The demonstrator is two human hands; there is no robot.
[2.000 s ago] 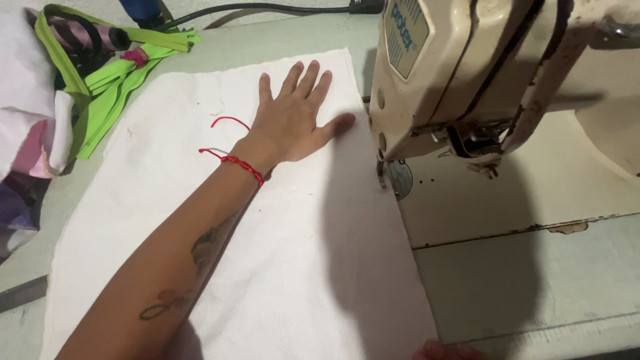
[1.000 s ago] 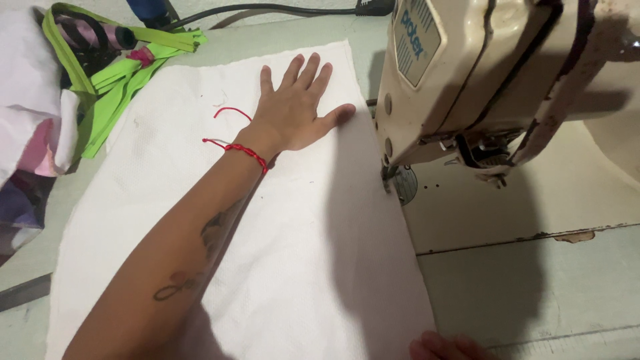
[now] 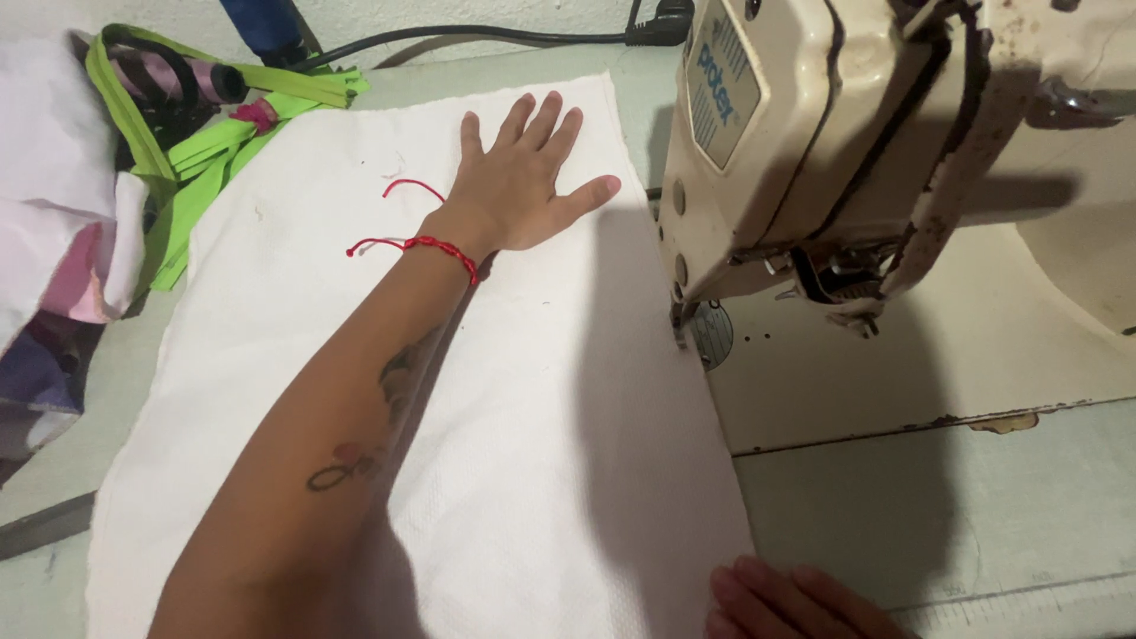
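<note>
A large piece of white fabric (image 3: 497, 390) lies over the table, its right edge under the presser foot (image 3: 682, 330) of a cream Protex sewing machine (image 3: 772, 133). My left hand (image 3: 519, 182) rests flat on the upper part of the fabric, fingers spread and holding nothing; a red cord bracelet (image 3: 444, 251) is on that wrist. At the bottom, partly out of view, my right hand (image 3: 790, 603) touches the fabric's right edge near its lower corner. Whether its fingers pinch the cloth cannot be seen.
Bright green zipper tape (image 3: 209, 151) and a thread spool (image 3: 169, 80) lie at the upper left, beside bunched white and pink cloth (image 3: 53, 195). A black cable (image 3: 479, 34) runs along the wall behind. A measuring scale (image 3: 1021, 603) marks the front right of the table (image 3: 852, 506).
My right hand, barely in view at the bottom edge before, now shows more of its fingers at the fabric's edge. My left hand stays spread on the fabric.
</note>
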